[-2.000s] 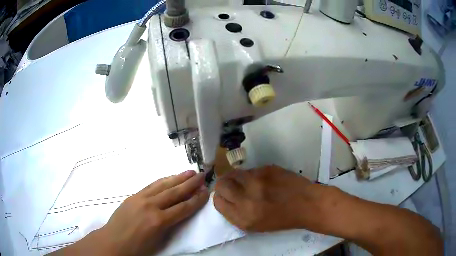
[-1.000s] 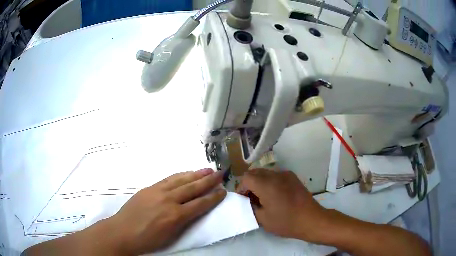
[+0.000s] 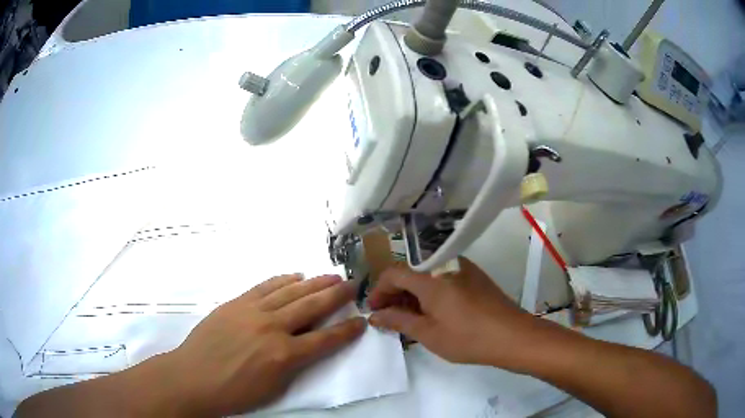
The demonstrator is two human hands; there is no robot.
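Observation:
A large white garment panel (image 3: 98,277) with dark stitched or marked lines lies on the white table and runs under the machine head. My left hand (image 3: 269,339) lies flat on the panel, fingers together and pointing at the presser foot area (image 3: 351,257). My right hand (image 3: 433,306) is just right of the foot, fingers curled with thumb and fingertips at the panel's edge. Whether it pinches the cloth is not clear. A tan guide patch (image 3: 378,251) shows beside the foot. The needle is not clearly visible.
The cream sewing machine (image 3: 604,147) spans the right side. A lamp (image 3: 290,90) hangs left of its head. On the bed are a red stick (image 3: 544,237), a white strip (image 3: 533,269) and a folded bundle (image 3: 613,288). Green-handled shears (image 3: 666,298) lie beyond. A control panel (image 3: 676,80) sits on top.
The view has shifted, so the machine head appears farther right and more turned. My right hand's fingers have moved in closer to my left fingertips since a second ago. The panel's lines have shifted slightly left.

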